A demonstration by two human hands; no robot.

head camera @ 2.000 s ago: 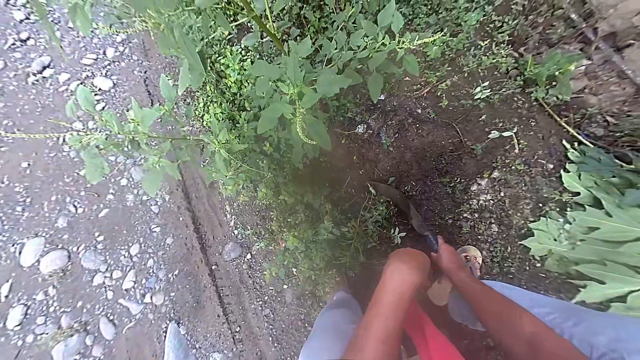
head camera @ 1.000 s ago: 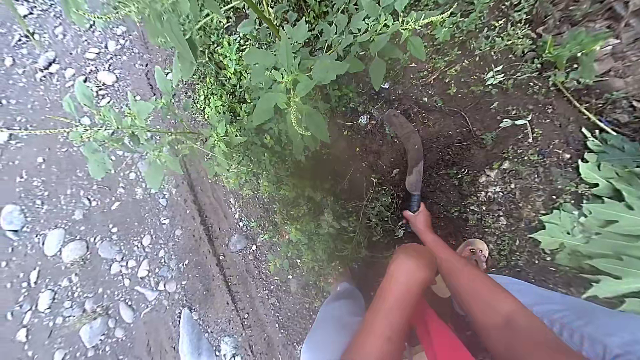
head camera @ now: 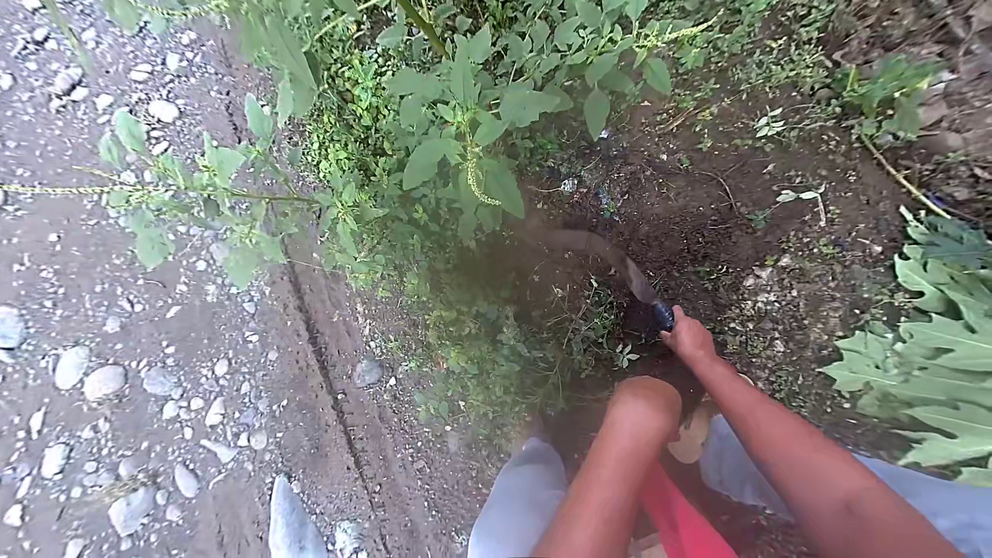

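My right hand (head camera: 690,338) grips the dark handle of a curved-bladed machete (head camera: 616,260). The blade reaches up and left from the hand, low over dark soil, and its far end blurs beside the leafy weeds (head camera: 496,287). My left hand (head camera: 649,399) is bent at the wrist near my legs, left of and below the right hand; its fingers are hidden, so whether it holds anything does not show. Small cut-looking sprigs (head camera: 593,318) lie just left of the handle.
A tall green weed (head camera: 465,101) leans across the top. Gravelly ground with stones (head camera: 105,381) lies left, with a narrow groove (head camera: 325,372) in it. Large lobed leaves (head camera: 930,364) are at the right. My trouser legs (head camera: 523,496) and a foot (head camera: 692,434) show below.
The machete blade has swung left from pointing nearly straight up, toward the weeds. My right hand has moved slightly with it. My left hand stays in about the same place.
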